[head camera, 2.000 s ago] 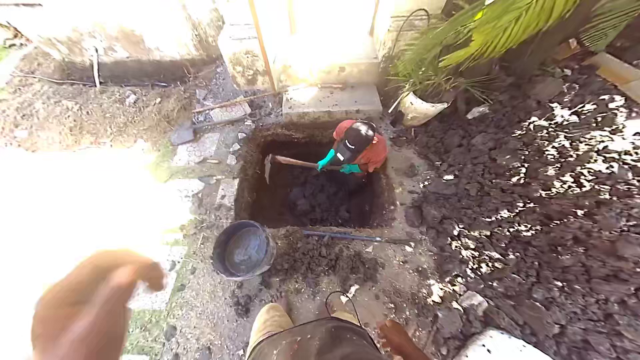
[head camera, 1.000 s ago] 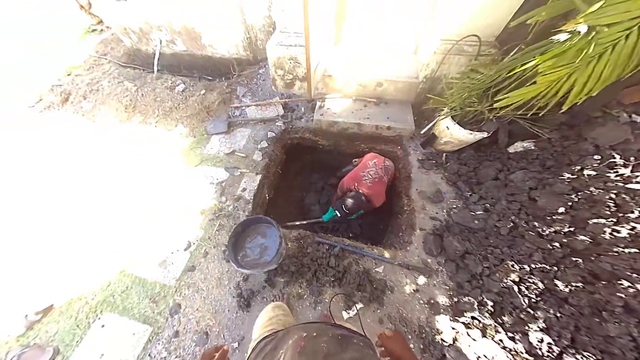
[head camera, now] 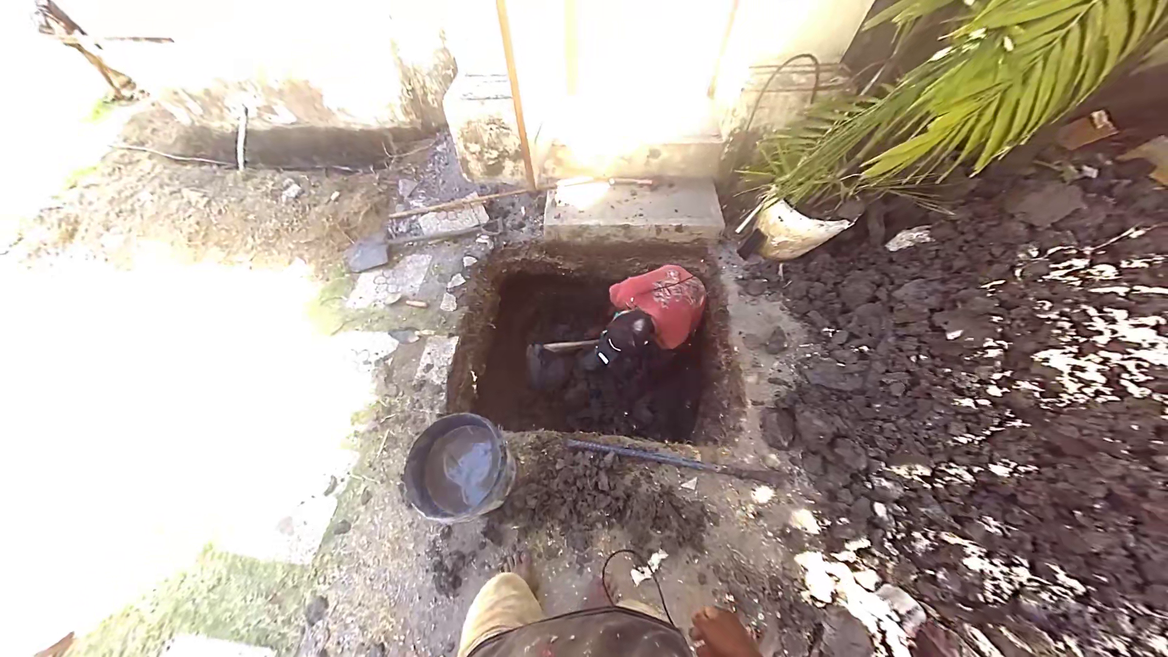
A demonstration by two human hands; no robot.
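Observation:
Low in the head view, my right hand (head camera: 723,631) is beside my dark shirt, partly cut off by the frame; its fingers look curled, and no held object can be made out. A small skin-coloured patch at the bottom left corner may be my left hand, but too little shows to tell. Ahead of my feet is a square pit (head camera: 511,392) with dark soil. A person in a red shirt (head camera: 671,301) and dark cap bends inside it, with a long-handled tool (head camera: 547,363) low in the pit. A black bucket (head camera: 461,467) stands at the pit's near left corner.
A metal bar (head camera: 639,453) lies along the pit's near edge, by loose soil (head camera: 602,502). A large heap of dark clods (head camera: 958,383) covers the right side. Beyond the pit are a concrete step (head camera: 639,214), a shovel (head camera: 368,255) and palm fronds (head camera: 985,100).
My left hand, raised at lower left two seconds ago, has moved down out of that place. The person in the pit has bent lower, and the tool's head has moved down into the pit.

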